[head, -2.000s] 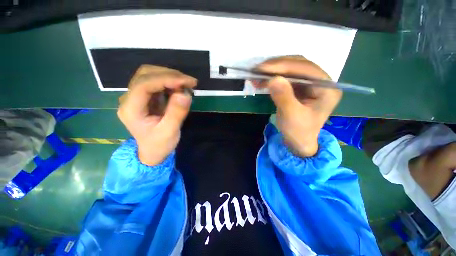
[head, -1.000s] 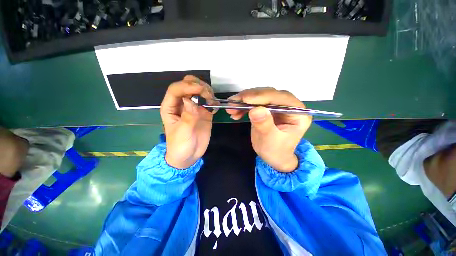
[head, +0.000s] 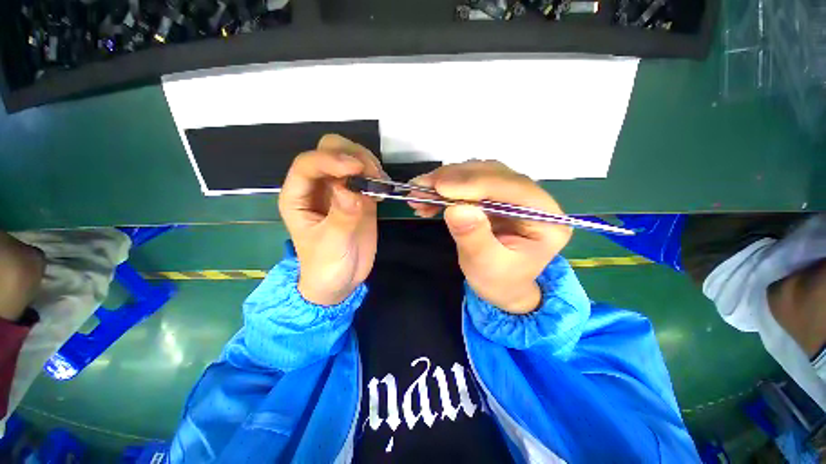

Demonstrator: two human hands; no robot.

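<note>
My left hand (head: 331,217) pinches a small black component (head: 359,184) between thumb and fingertips, in the air near the bench's front edge. My right hand (head: 503,231) holds silver tweezers (head: 534,215). Their tips point left and meet the component; whether they grip or only touch it I cannot tell. Behind the hands lies a white backing sheet (head: 507,109) with a flat black adhesive area (head: 244,156) at its front left. My hands cover part of the black area's front right.
A black tray (head: 389,41) with loose parts on both sides stands behind the sheet. Clear plastic pieces (head: 770,82) lie at the far right. Parts of other people show at both sides, with blue stools (head: 113,313) below the bench edge.
The hands came together from apart, bringing the tweezers from the sheet to the component. In the last second, the hands shifted slightly and the tweezers' rear end dipped. The tray came further into view.
</note>
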